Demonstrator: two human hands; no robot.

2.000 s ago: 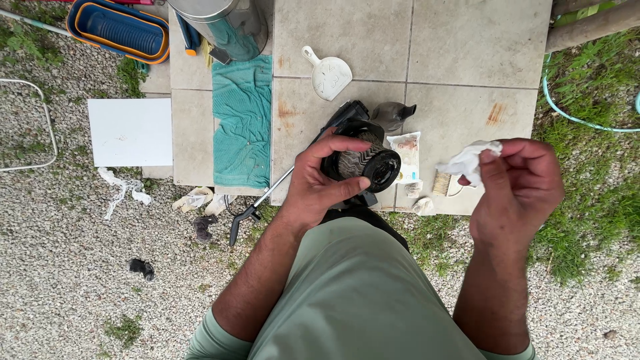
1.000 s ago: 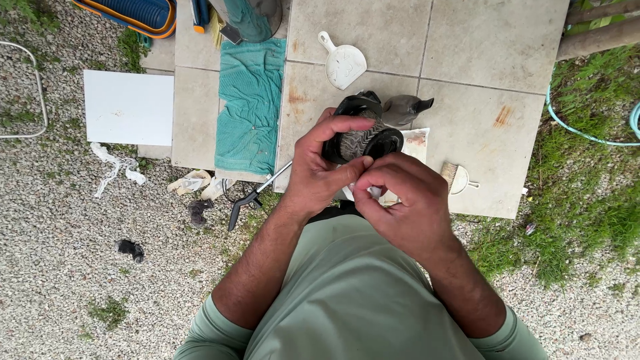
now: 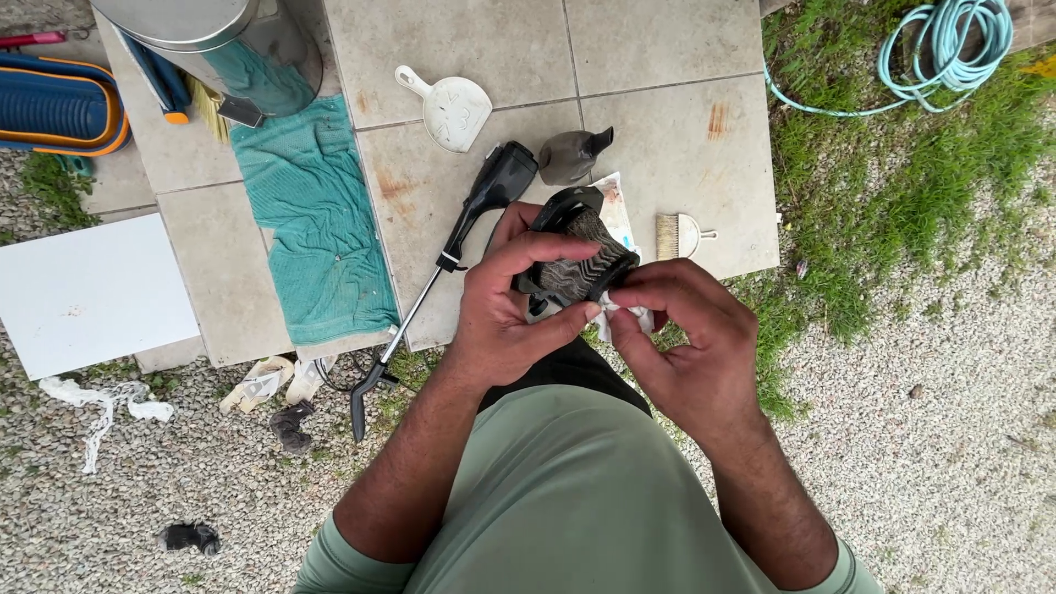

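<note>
My left hand (image 3: 516, 309) is closed around a black-framed cylindrical filter (image 3: 582, 260) with grey, dirty pleats, which is tilted in front of my body. My right hand (image 3: 689, 334) pinches a crumpled white wipe or tissue (image 3: 624, 318) against the lower right rim of the filter. Beyond the hands, a long-handled black tool (image 3: 499, 177) with a metal tube lies partly on the tiles. A dark grey bottle-like container (image 3: 568, 157) and a stained white sheet (image 3: 615, 210) are just past the filter. My fingers hide part of the rim and wipe.
On the tiles are a white dustpan (image 3: 456, 114), a small brush (image 3: 678, 237), a teal towel (image 3: 318, 239) and a metal bin (image 3: 272, 70). A white board (image 3: 95, 289), flip-flops (image 3: 260, 384) and a blue basin (image 3: 58, 103) are at left; a coiled hose (image 3: 940, 58) is upper right.
My right hand has come in from the right with the white wipe and is now at the filter's rim. My left hand keeps hold of the filter. The view has shifted.
</note>
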